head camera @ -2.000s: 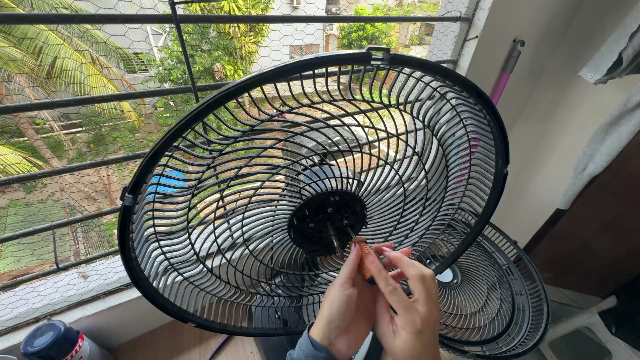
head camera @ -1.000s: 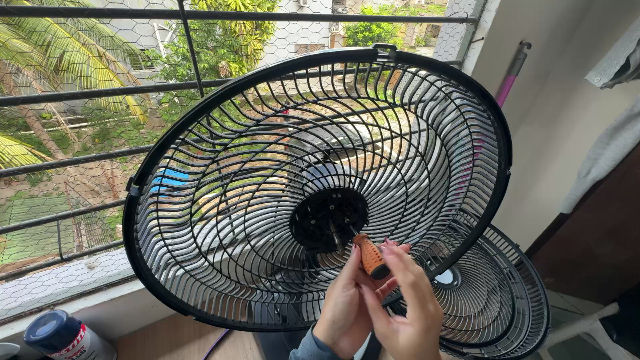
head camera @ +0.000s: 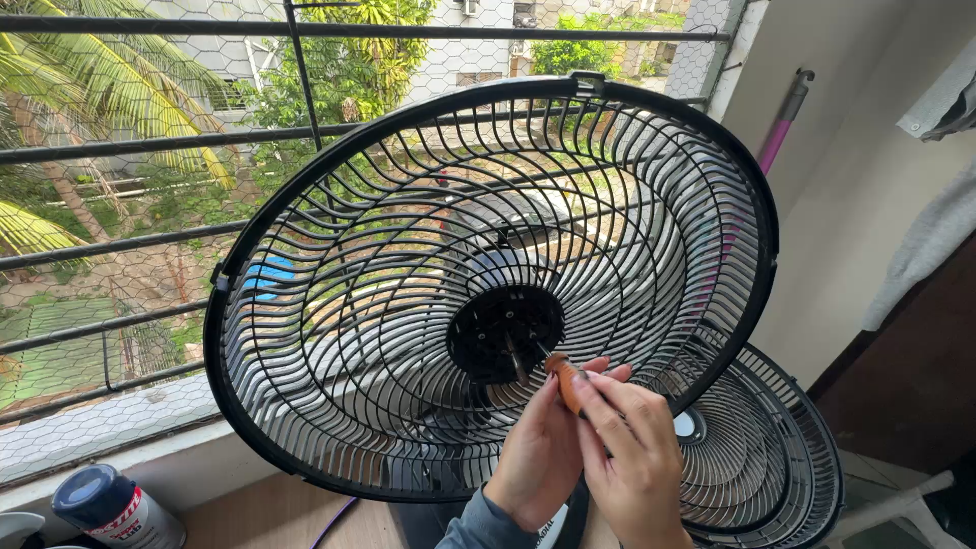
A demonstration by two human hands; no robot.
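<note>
Both hands are on a screwdriver with an orange handle (head camera: 564,383), its thin shaft pointing up and left into the black hub (head camera: 488,328) of a fan's rear grille (head camera: 381,305). My left hand (head camera: 537,457) has its fingertips on the front of the handle. Around the rest of the handle are the fingers of my right hand (head camera: 637,450). The metal motor shaft (head camera: 517,358) sticks out of the hub just left of the screwdriver. Screws show in the hub. The driver's tip is hard to make out against the dark plastic.
A second fan grille (head camera: 808,435) with a light round centre lies at the lower right. The fan's base (head camera: 560,526) is below my hands. A Loctite spray can (head camera: 118,507) stands at the lower left by the barred window (head camera: 152,141). A pink pole (head camera: 778,137) leans on the wall.
My right hand's fingers have shifted around the screwdriver handle, and the handle has changed its angle slightly. My left hand stays close to the hub throughout.
</note>
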